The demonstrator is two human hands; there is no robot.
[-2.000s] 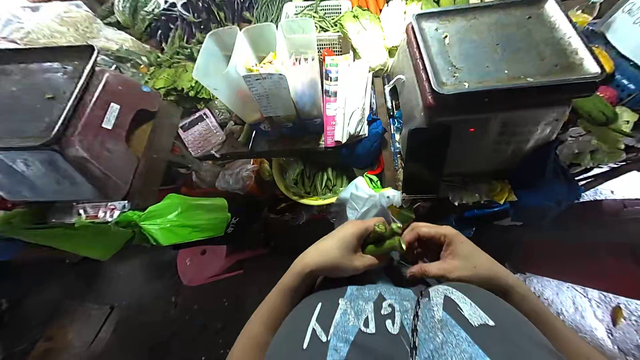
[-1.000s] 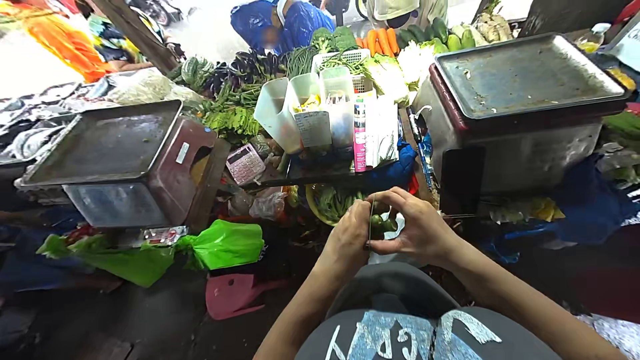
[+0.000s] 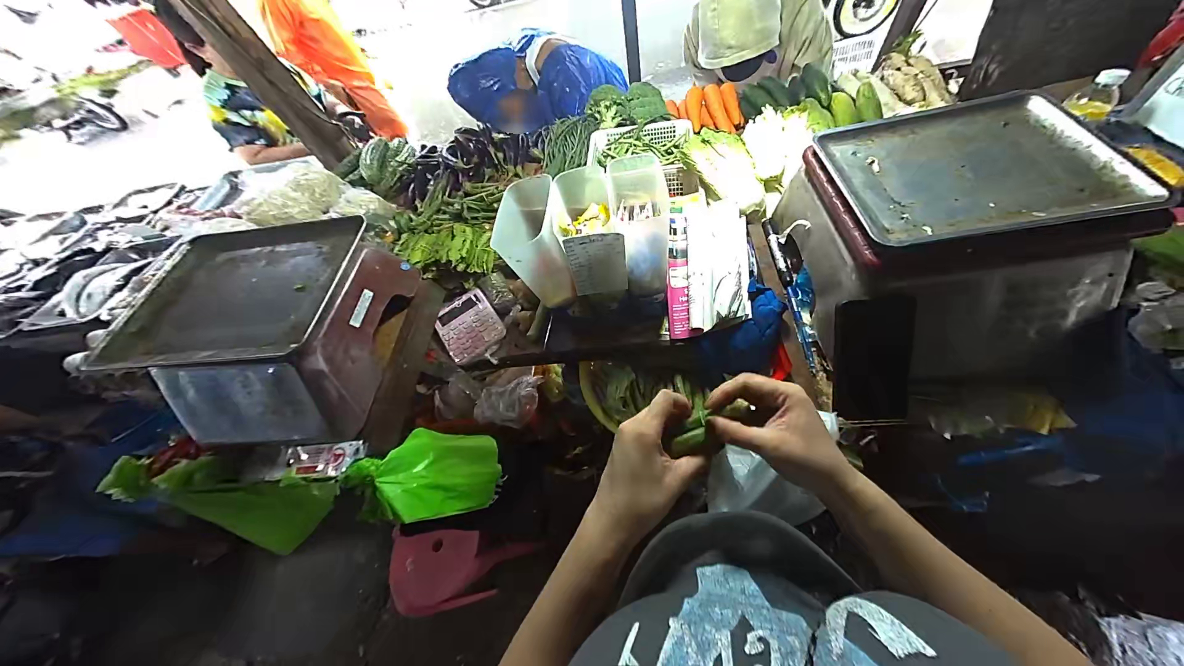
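Note:
A small bunch of green vegetables (image 3: 689,438) is between my two hands, above the lap. My left hand (image 3: 647,453) is wrapped around its left side. The thumb and index finger of my right hand (image 3: 777,430) pinch together at the bunch's middle, where a thin tie seems to cross it. Just beyond my hands, a yellow-rimmed basin (image 3: 592,393) holds more long green vegetables. Beneath my right hand lies a whitish plastic bag (image 3: 763,481), partly hidden.
Metal trays top boxes at left (image 3: 240,287) and right (image 3: 990,166). Between them stand clear plastic containers (image 3: 535,240), a calculator (image 3: 470,326) and piled vegetables. Green plastic bags (image 3: 435,476) and a pink plastic piece (image 3: 430,569) lie lower left. Other people are beyond the stall.
The view has tilted up, bringing more of the stall and people beyond into sight. My hands remain together at the green bunch, with the right thumb and finger now pinched closer at its middle.

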